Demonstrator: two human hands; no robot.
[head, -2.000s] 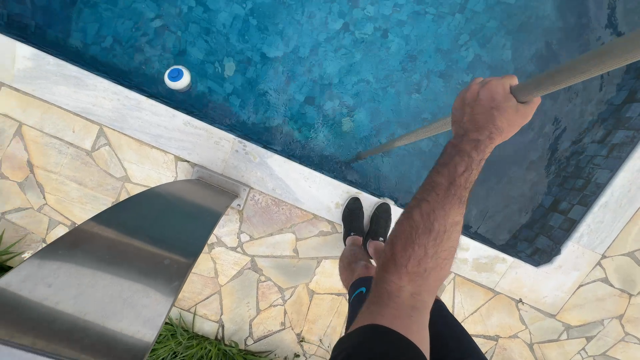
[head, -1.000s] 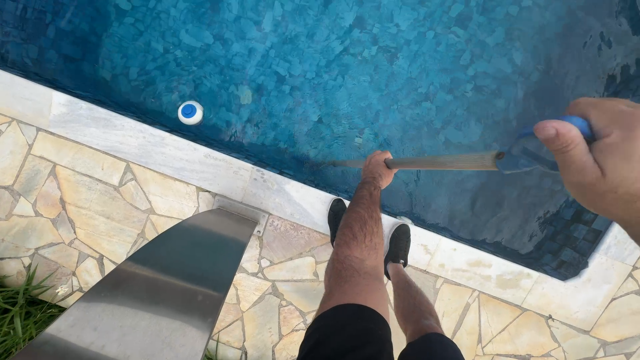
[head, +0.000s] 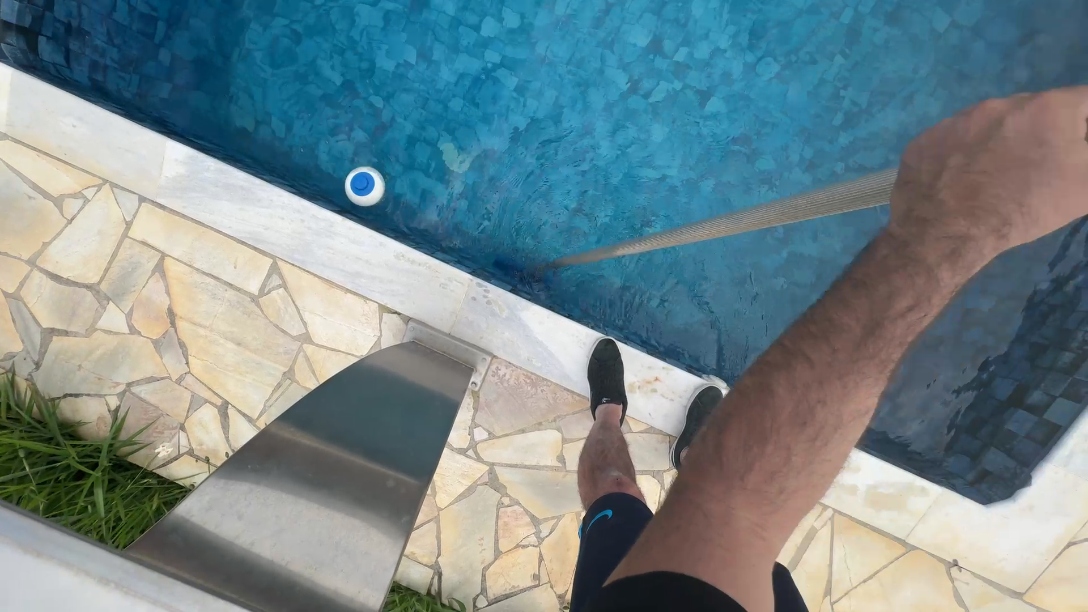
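Observation:
My left hand (head: 990, 166) is closed around a ribbed grey pole (head: 748, 217) at the upper right, above the pool water. From the hand, the pole slants down and left into the water, near the pool wall. Its lower end meets a dark blue, blurred shape under the surface whose form I cannot tell. My left forearm crosses the view from the bottom centre. My right hand is out of view. A round white float with a blue top (head: 365, 186) sits on the water left of the pole, near the edge.
My feet in black shoes (head: 606, 374) are at the white stone pool coping (head: 314, 229). A curved polished metal fixture (head: 314, 459) rises from the paving at lower left. Irregular stone paving (head: 221, 323) borders the coping, with grass (head: 68, 459) at the left. The pool's corner is at lower right.
My left hand, low on the pole a second ago, has moved up and right with it. My right hand, then at the pole's blue end, has left the view.

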